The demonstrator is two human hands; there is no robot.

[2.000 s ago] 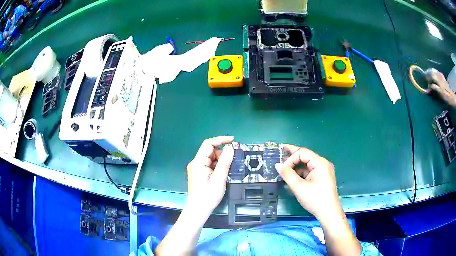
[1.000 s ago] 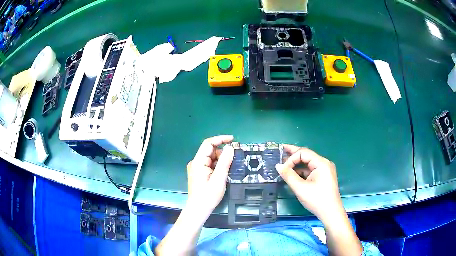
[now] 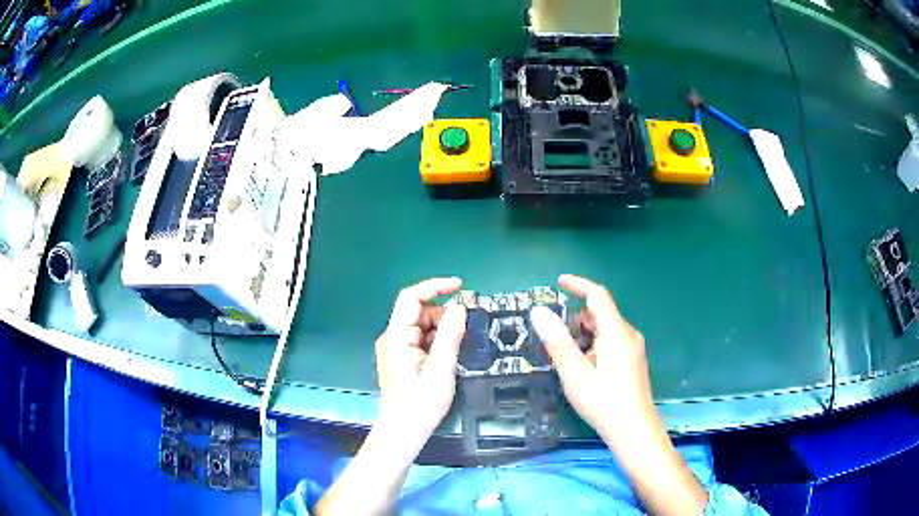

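Note:
A black and grey housing (image 3: 509, 413) is held over the bench's front edge, its section with the round hole away from me and its windowed section towards me. My left hand (image 3: 418, 348) grips its left side, thumb on top. My right hand (image 3: 603, 353) grips its upper right side, thumb on the top face beside the round hole. The fingers under the housing are partly hidden. No tape piece can be made out.
The black fixture (image 3: 574, 151) stands between two yellow button boxes (image 3: 455, 151), below the cream press head (image 3: 574, 16). The white tape dispenser (image 3: 217, 202) is on the left. Blue-handled cutters (image 3: 724, 116) lie right. Housings (image 3: 217, 459) sit in the blue bin; another (image 3: 893, 277) lies far right.
My right thumb has moved left and up onto the housing's face, and the right fingers now wrap its far right edge. The other person's hand and the cream ring at the right are gone.

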